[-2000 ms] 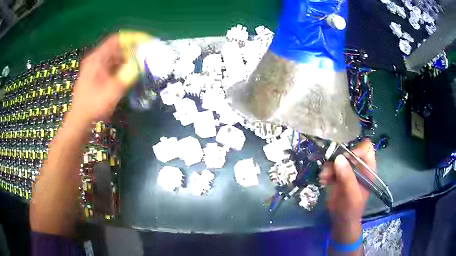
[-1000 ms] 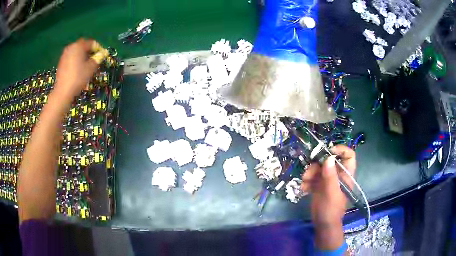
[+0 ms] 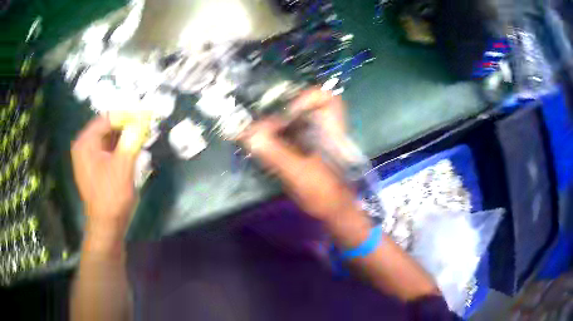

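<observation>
The picture is strongly blurred. My left hand [image 3: 107,157], with yellow finger cots, is over the bench at the left edge of the white housings [image 3: 187,138]; whether it holds one cannot be told. My right hand [image 3: 301,144], with a blue wristband [image 3: 363,243], is at the right of the housings with its fingers bent. A blurred pale and dark shape shows by its fingers, and I cannot make out the soldering iron. The housings lie in a loose pile below the metal fume hood [image 3: 217,22].
Rows of circuit boards [image 3: 19,175] are at the left. A blurred wire pile [image 3: 314,44] is right of the hood. The black soldering station [image 3: 462,37] is at upper right. A blue crate [image 3: 468,166] of small pale parts, with a clear bag [image 3: 449,251] on it, is at lower right.
The view has swung right and down, bringing the crate and bag into sight. My left hand has moved from the boards to the housings. My right hand has come closer to my left.
</observation>
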